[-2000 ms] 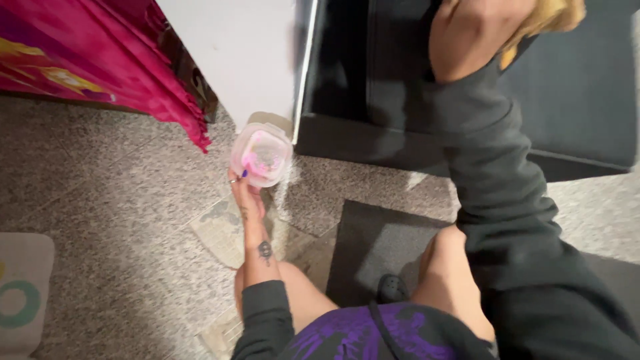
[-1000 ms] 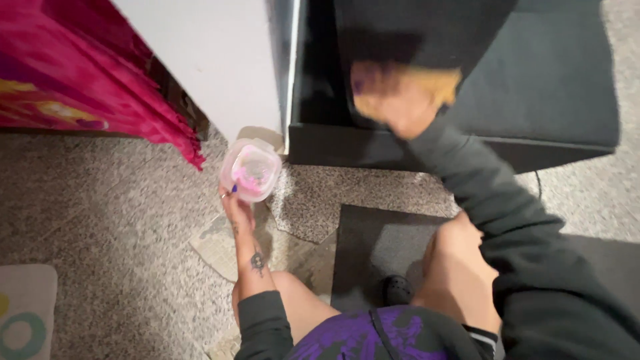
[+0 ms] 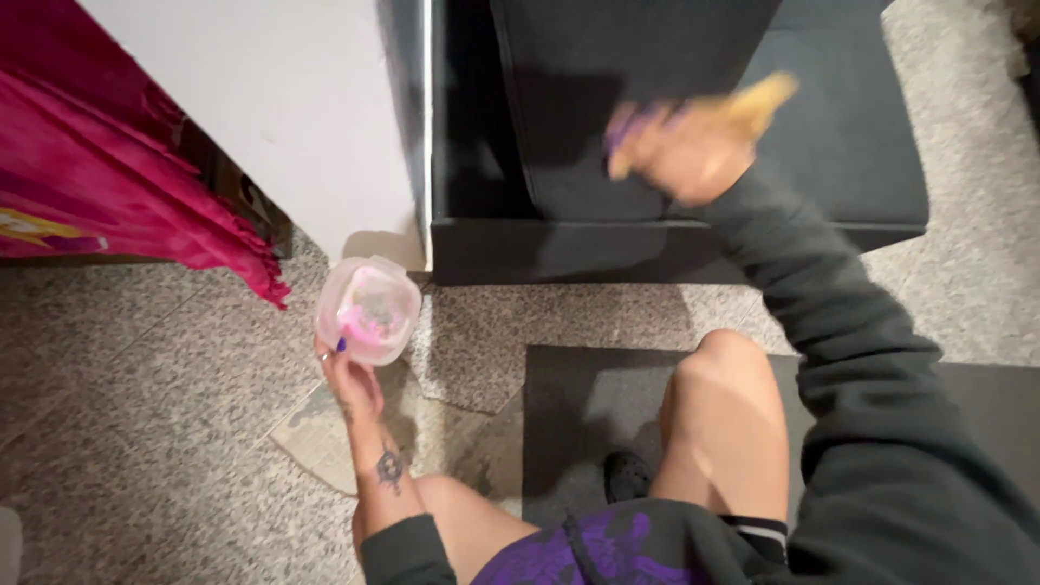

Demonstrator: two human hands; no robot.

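Note:
My left hand (image 3: 349,370) grips the near edge of a translucent plastic container (image 3: 370,310) with something pink inside it. The container is held over the speckled floor, close to the foot of a white wall. My right hand (image 3: 682,154), blurred by motion, holds a yellow cloth (image 3: 764,101) that sticks out beyond the hand on the right. That hand is over a black upright panel (image 3: 561,114) of a piece of black furniture (image 3: 845,138). Whether the cloth touches the panel, I cannot tell.
The end of a white wall (image 3: 284,106) stands left of the black furniture. A pink fringed cloth (image 3: 122,179) hangs at the upper left. Below the furniture a dark grey mat (image 3: 569,422) lies on the speckled floor (image 3: 179,406), by my bare legs.
My right hand with the yellow cloth has moved from the furniture's upper part down over the black panel. My left hand still holds the plastic container near the wall's end.

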